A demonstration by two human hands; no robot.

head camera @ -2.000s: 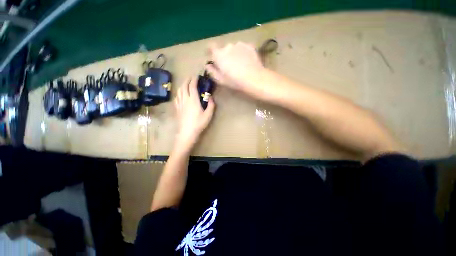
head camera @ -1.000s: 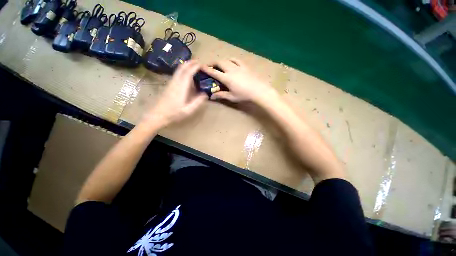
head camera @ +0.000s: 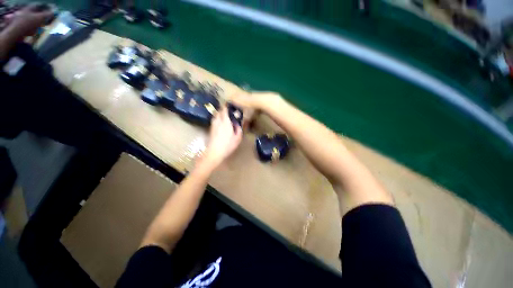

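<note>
My left hand (head camera: 224,138) is on a small black unit (head camera: 235,115) with a pale band, at the right end of the row. My right hand (head camera: 256,103) is at the far side of the same unit, its fingers partly hidden and blurred. Several black units (head camera: 180,100) with tan bands stand side by side on the cardboard-covered bench (head camera: 247,185), their loops toward the belt. One more black unit (head camera: 272,147) with a tan band lies apart, right of my hands and below my right forearm.
The green conveyor belt (head camera: 360,107) with a pale rail (head camera: 315,36) runs behind the bench. Dark items (head camera: 157,18) lie on it at the far left. A black bin with a cardboard sheet (head camera: 121,216) is at lower left. Another person's arm (head camera: 21,28) shows at upper left.
The view has turned and shifted, showing more belt and the other person. My hands are now right beside the row of units, and a separate unit shows to their right.
</note>
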